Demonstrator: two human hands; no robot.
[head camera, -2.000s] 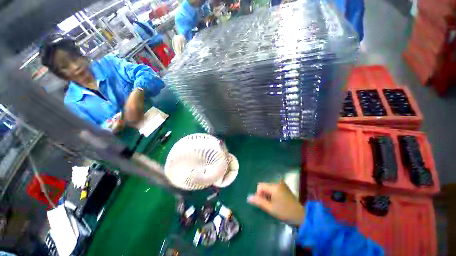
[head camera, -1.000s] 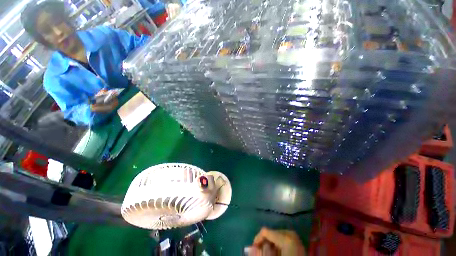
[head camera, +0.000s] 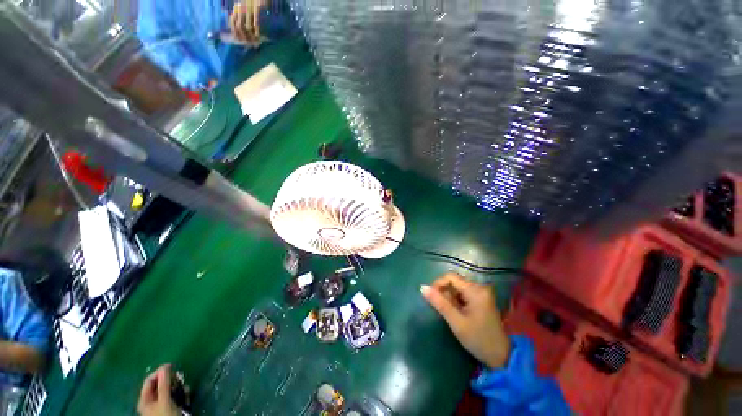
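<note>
My left hand (head camera: 159, 393), cut off by the bottom edge, has its fingertips on a small dark piece (head camera: 181, 392), likely a housing. My right hand (head camera: 470, 315) is raised over the mat at the right, fingers curled; whether it holds something small cannot be told. Several watch-size housings (head camera: 362, 327) with white tabs lie loose between my hands, just in front of the fan. A clear blister tray (head camera: 244, 357) lies nearer to me, with pale round modules (head camera: 263, 331) in its pockets, partly cut off below.
A cream-pink fan (head camera: 332, 213) stands behind the housings, its dark cable running right. A tall stack of clear trays (head camera: 488, 106) fills the upper right. Red bins (head camera: 569, 264) with black parts stand right. People in blue smocks sit across and far left.
The view has tipped down and the fan shows higher up. The loose housings and tray are in full or partial view again. My left hand has come into view; my right hand shows more fully.
</note>
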